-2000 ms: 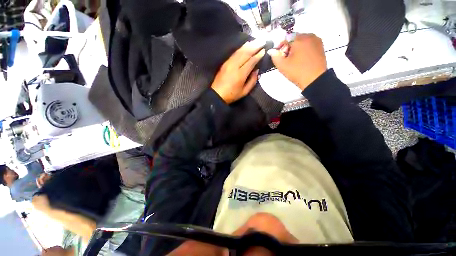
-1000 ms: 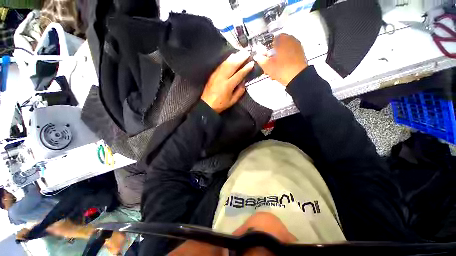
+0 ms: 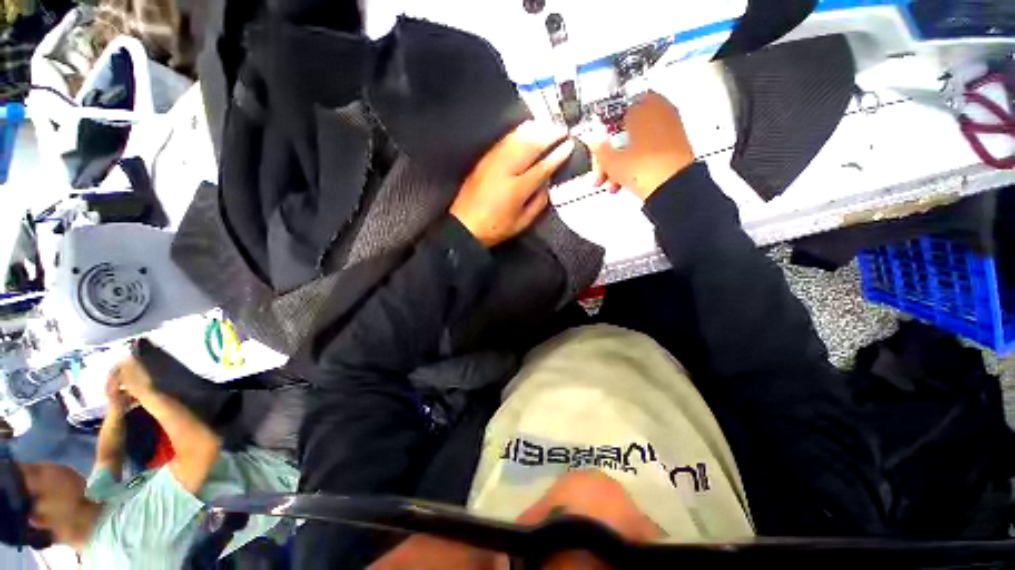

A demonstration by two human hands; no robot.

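A large dark garment body (image 3: 301, 167) with ribbed faces lies heaped left of the needle and hangs over the table's front edge. My left hand (image 3: 513, 184) lies on its right part, fingertips near the presser foot. My right hand (image 3: 646, 145) is bent close to the needle area (image 3: 607, 106), its fingers curled at the cloth edge; a small dark bit of cloth shows between the two hands. Whether the right fingers pinch it is too small to tell. The white sewing machine (image 3: 690, 33) with a blue stripe stands just beyond both hands.
A ribbed dark cut panel (image 3: 788, 111) lies on the white table right of the needle. Red-handled scissors (image 3: 988, 117) lie far right. A blue crate (image 3: 937, 287) and black cloth (image 3: 929, 412) are at lower right. Another machine (image 3: 111, 284) and a seated person (image 3: 156, 490) are at left.
The view has shifted, and more of the machine head and the scissors show. My right hand has drawn slightly away from my left. The person at left now sits upright with raised forearms.
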